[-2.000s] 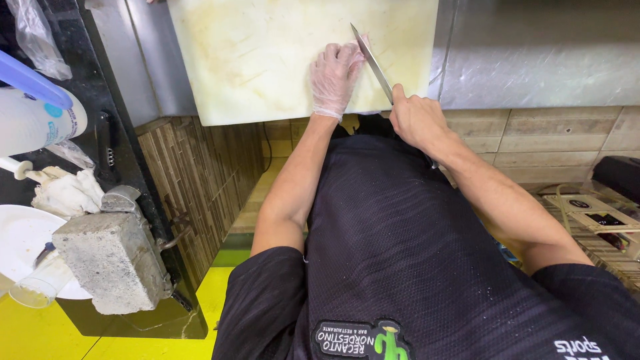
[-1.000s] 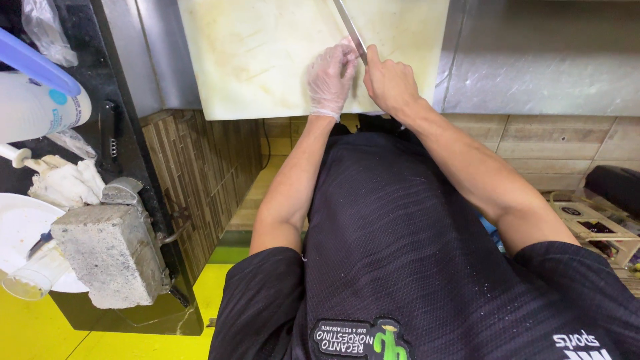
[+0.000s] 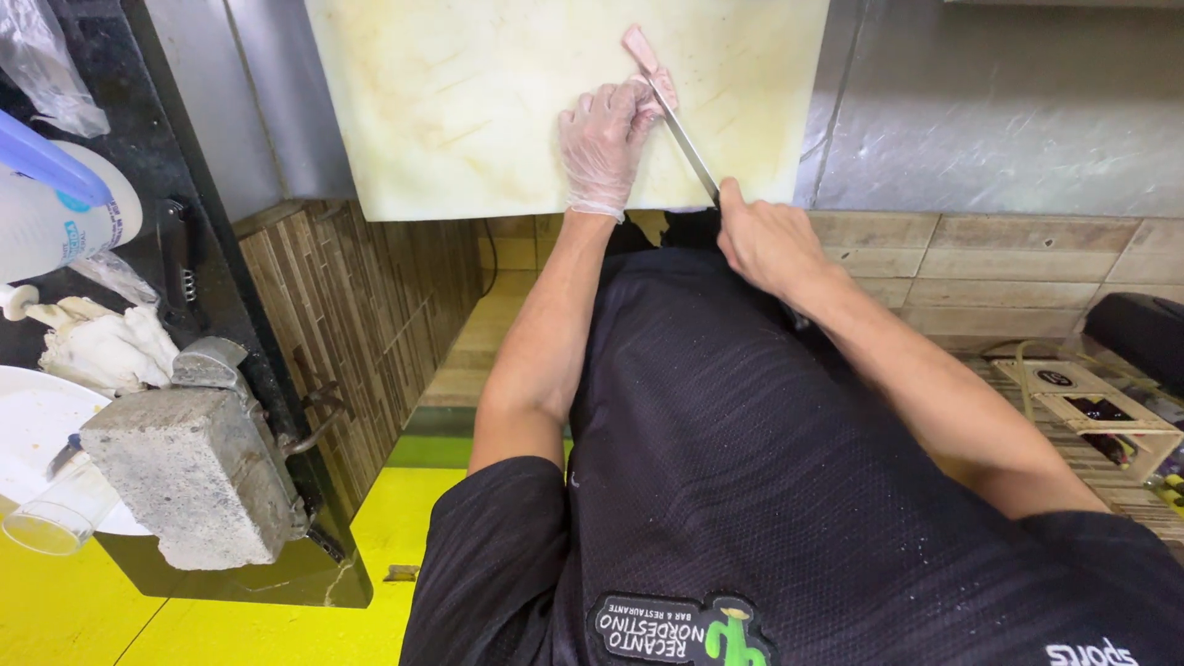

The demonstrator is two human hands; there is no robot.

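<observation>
A white cutting board (image 3: 462,111) lies across the metal counter. On it is a small strip of pale pink meat (image 3: 640,48), with more of the meat beside the fingertips of my left hand (image 3: 606,139). That hand wears a clear plastic glove, its fingers curled and pinching the meat against the board. My bare right hand (image 3: 772,236) is closed around the handle of a knife (image 3: 689,148), most of the handle hidden in the palm. The narrow blade slants up and left, its tip end at the meat close to the gloved fingers.
Along the left runs a dark counter (image 3: 157,102) with a plastic bottle (image 3: 69,213), a crumpled white cloth (image 3: 111,347), a concrete block (image 3: 185,472), a white plate (image 3: 37,416) and a clear cup (image 3: 60,509). A metal counter (image 3: 999,111) extends right. Below right stands a wooden holder (image 3: 1091,398).
The knife has come down toward my body, with my right hand now lower and farther from the left. A strip of pink meat now shows above the gloved fingers.
</observation>
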